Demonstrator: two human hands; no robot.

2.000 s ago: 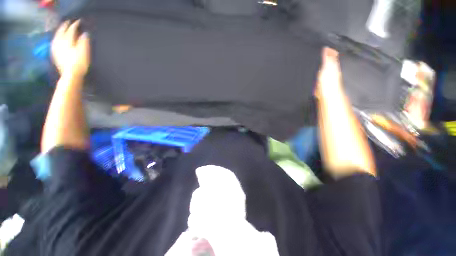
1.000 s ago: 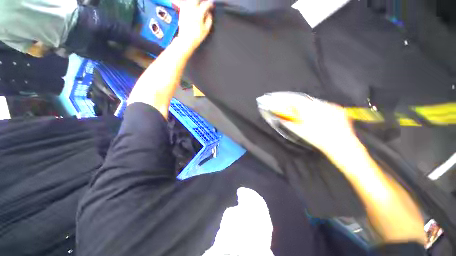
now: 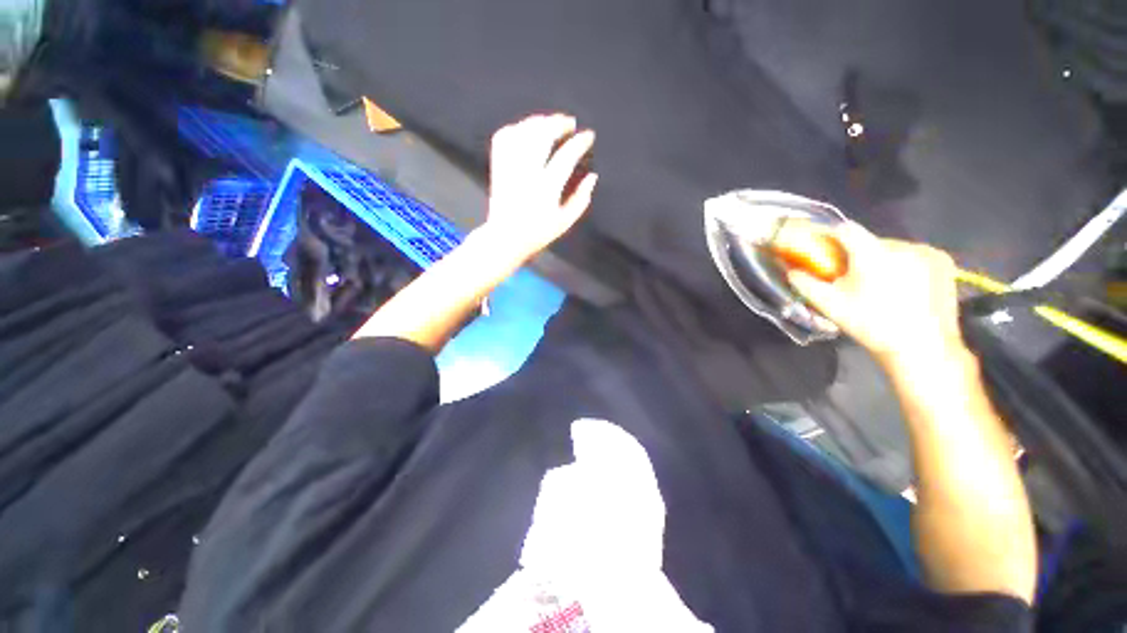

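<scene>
A dark garment point(image 3: 692, 118) lies spread on the grey ironing table point(image 3: 420, 161), with small pale buttons at the right. My right hand point(image 3: 890, 291) is closed round the orange-brown handle of a silver steam iron point(image 3: 745, 247). The iron is on or just over the garment, its tip pointing to the upper left; contact cannot be told. My left hand point(image 3: 540, 179) is at the garment's front edge, left of the iron, fingers bent. Its fingertips meet the dark cloth, and whether they pinch it cannot be told.
A yellow line point(image 3: 1075, 331) runs right from behind my right hand. A pale strip point(image 3: 1081, 245) lies at the far right. Blue crates point(image 3: 371, 204) with dark pieces stand below the table's front edge. Stacked dark garments point(image 3: 111, 371) are at the left. White cloth point(image 3: 596, 513) is on my front.
My left hand has moved down and right, from the garment's far left part to its near edge. My right hand and the iron have shifted slightly right. The view has turned, and the person at upper left shows less.
</scene>
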